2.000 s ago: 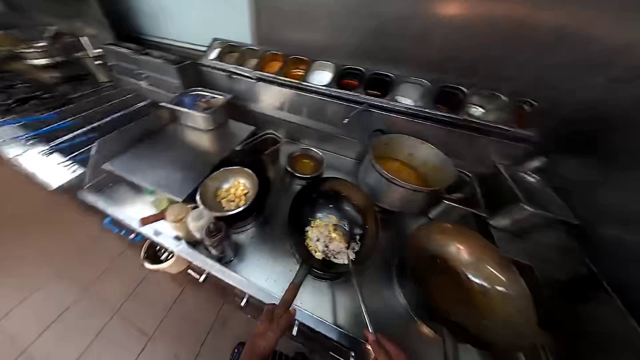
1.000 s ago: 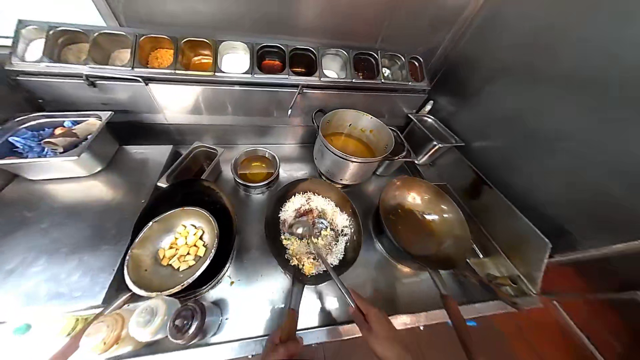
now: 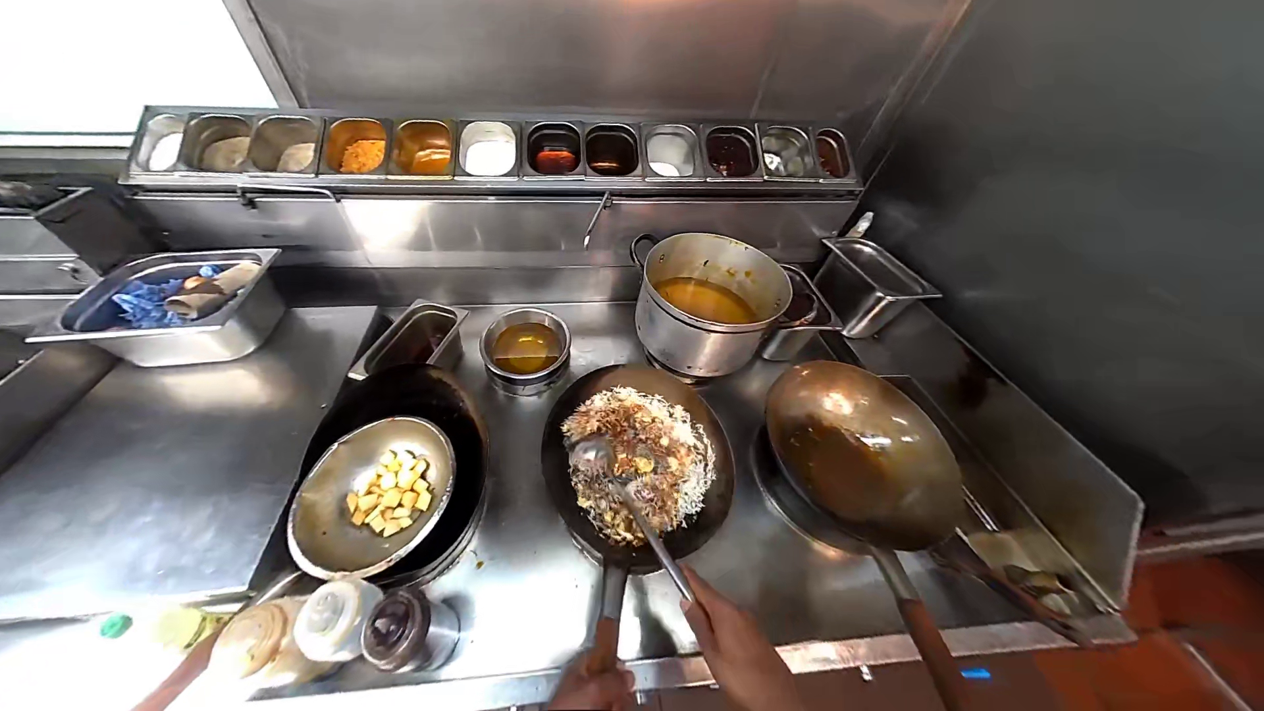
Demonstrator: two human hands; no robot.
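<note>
A dark wok (image 3: pixel 719 459) sits in the middle of the stove, filled with rice (image 3: pixel 681 444) mixed with browned bits and egg-like yellow pieces. My left hand (image 3: pixel 592 686) grips the wok's wooden handle (image 3: pixel 604 642) at the bottom edge. With my right hand (image 3: pixel 736 642) I hold a metal ladle (image 3: pixel 657 543) by its shaft; its bowl rests in the rice at the left of the wok. To the left, a metal pan (image 3: pixel 321 513) of pale golden cubes (image 3: pixel 390 494) lies on a larger black wok (image 3: pixel 425 390).
An oily, tilted wok (image 3: pixel 859 454) stands at the right. Behind are a pot of orange-brown liquid (image 3: pixel 701 341), a bowl of oil (image 3: pixel 525 348) and a metal tray (image 3: pixel 197 336). Squeeze bottles (image 3: pixel 336 617) stand front left. Seasoning containers (image 3: pixel 489 148) line the back shelf.
White rice now fills the wok, which held a smaller heap two seconds ago. Since one second ago, the brown bits have spread through the rice. The view has swung since the first frame.
</note>
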